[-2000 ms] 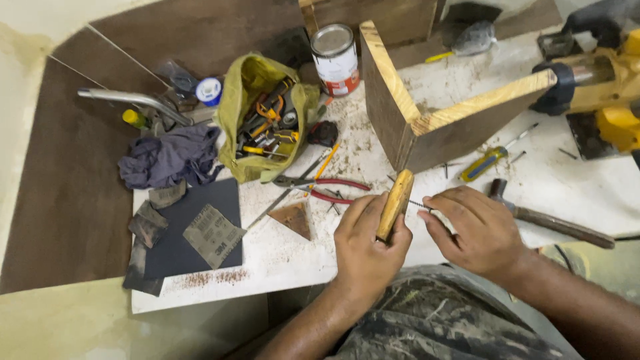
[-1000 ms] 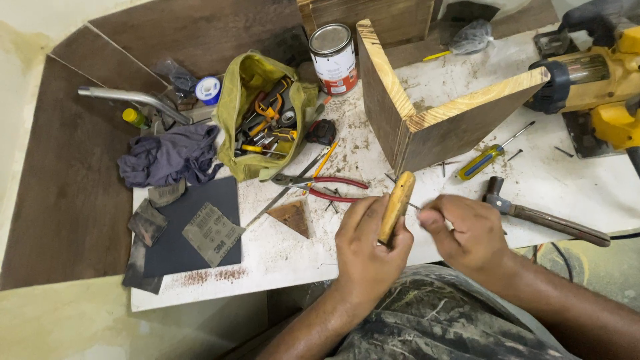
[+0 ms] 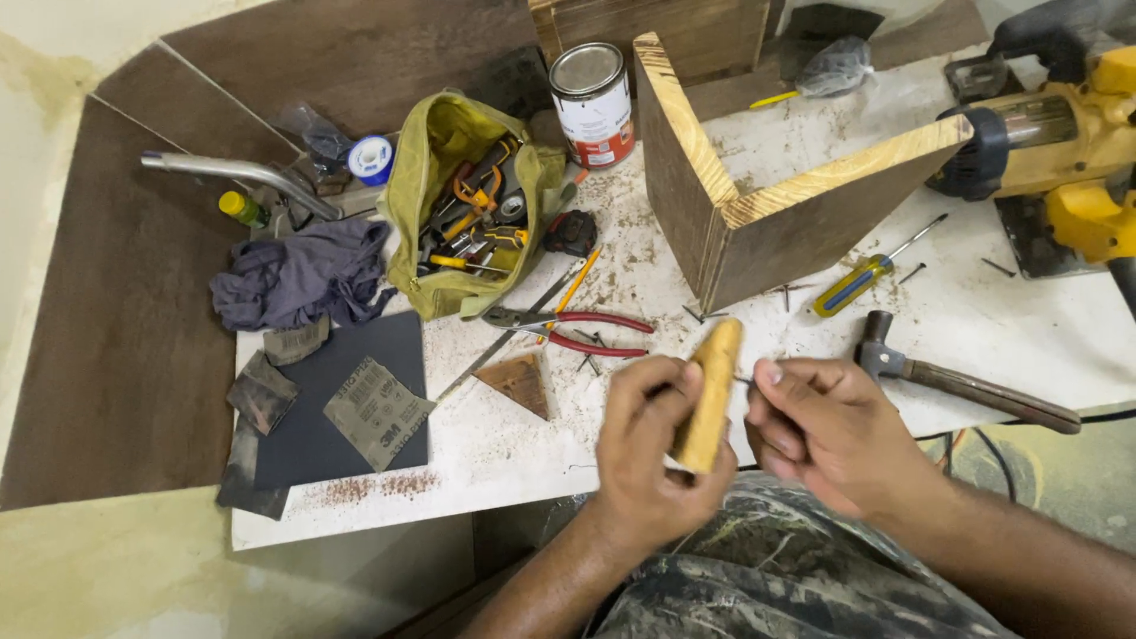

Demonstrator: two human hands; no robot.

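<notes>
My left hand (image 3: 661, 444) grips a small block of pale wood (image 3: 714, 395), its end grain or cut edge facing up. Close beside it on the right, my right hand (image 3: 830, 430) pinches a thin dark nail (image 3: 744, 381) that points at the block's side; whether its tip touches the wood cannot be told. Beyond the hands, two boards joined at an angle (image 3: 799, 240) stand on the white worktop (image 3: 497, 470). Loose nails (image 3: 692, 313) lie near their base. A claw hammer (image 3: 967, 382) rests to the right of my right hand, with a yellow and blue screwdriver (image 3: 856, 282) behind it.
Red-handled pliers (image 3: 595, 333), a triangular wood piece (image 3: 524, 383) and a tape measure (image 3: 570, 232) lie left of the boards. Farther left are a green tool bag (image 3: 417, 204), a cloth (image 3: 302, 275) and sandpaper (image 3: 377, 413). A can (image 3: 592, 106) stands behind; a yellow power tool (image 3: 1047, 142) sits right.
The fingers of my right hand have shifted around the nail beside the block. My left hand still holds the block, which is now tilted slightly differently.
</notes>
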